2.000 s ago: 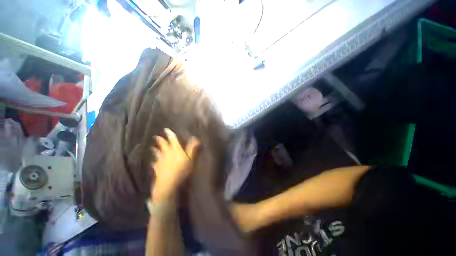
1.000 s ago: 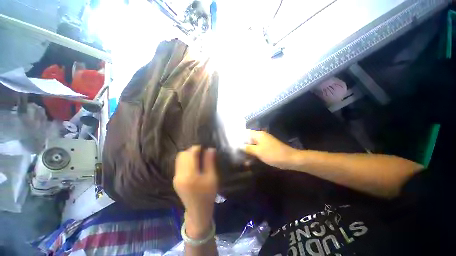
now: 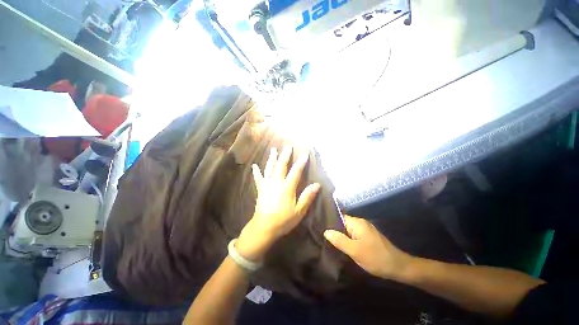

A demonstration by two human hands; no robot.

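Observation:
A dark brown cloth (image 3: 171,209) lies bunched below the needle area and hangs over the front of the white machine table (image 3: 412,152). My left hand (image 3: 279,190), with a pale bracelet, lies flat on the cloth with its fingers spread. My right hand (image 3: 365,244) pinches the cloth's right edge between thumb and fingers near the table edge. The presser foot area (image 3: 279,76) of the sewing machine (image 3: 355,25) is at the cloth's top, partly lost in lamp glare.
A second machine part (image 3: 54,219) with a round wheel stands at the left. A paper sheet (image 3: 47,113) and red items (image 3: 106,114) are above it. A striped woven bag (image 3: 82,312) is at the lower left. A green crate edge (image 3: 543,251) shows at the right.
My left hand has moved up the cloth and spread its fingers. My right hand sits lower and further right, at the cloth's edge. More of the machine head shows as the view has shifted.

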